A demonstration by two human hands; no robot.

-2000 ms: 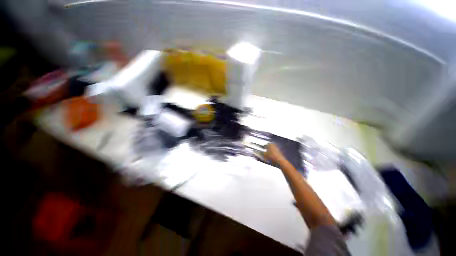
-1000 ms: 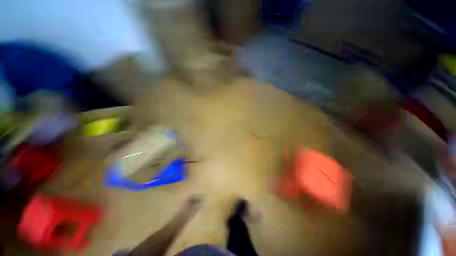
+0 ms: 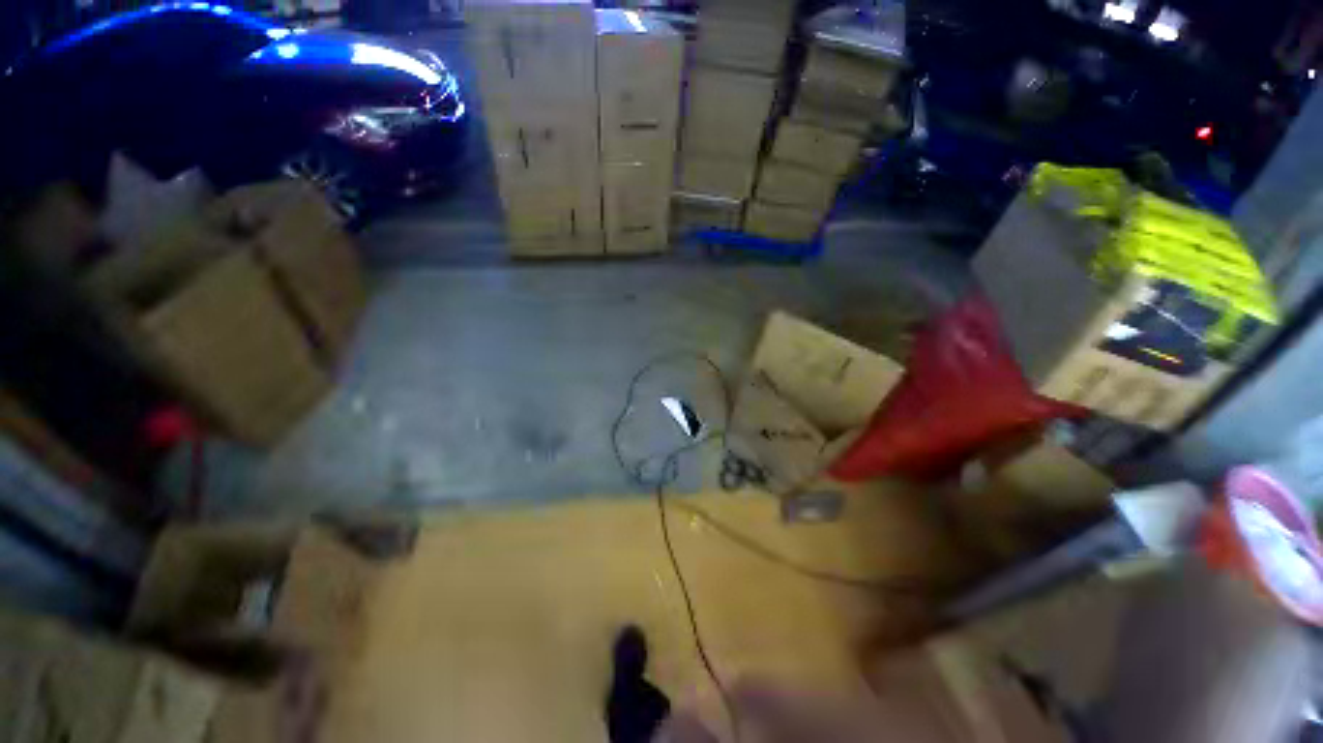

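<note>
A blurred skin-toned shape at the bottom edge may be part of my right arm (image 3: 813,717); no fingers can be made out. My left hand is not in view. On the ground ahead lies an open shipping carton (image 3: 824,375) with raised flaps, beside a red bag or cloth (image 3: 950,395). A thin dark cable (image 3: 679,573) runs from the tan floor to a loop on the grey pavement, around a small white and black piece (image 3: 681,418). A dark shoe (image 3: 630,685) shows below.
Tall stacked cartons (image 3: 544,138) stand outside; others rest on a blue hand truck (image 3: 755,243). A dark car (image 3: 370,109) is at back left. Open cartons (image 3: 240,341) line the left. A carton with yellow plastic (image 3: 1190,269) and a red-rimmed basket (image 3: 1270,537) are at right.
The view has turned from the white bench, across the tan floor with red stools, to the doorway and pavement. The arm seen reaching over the bench is no longer clearly visible.
</note>
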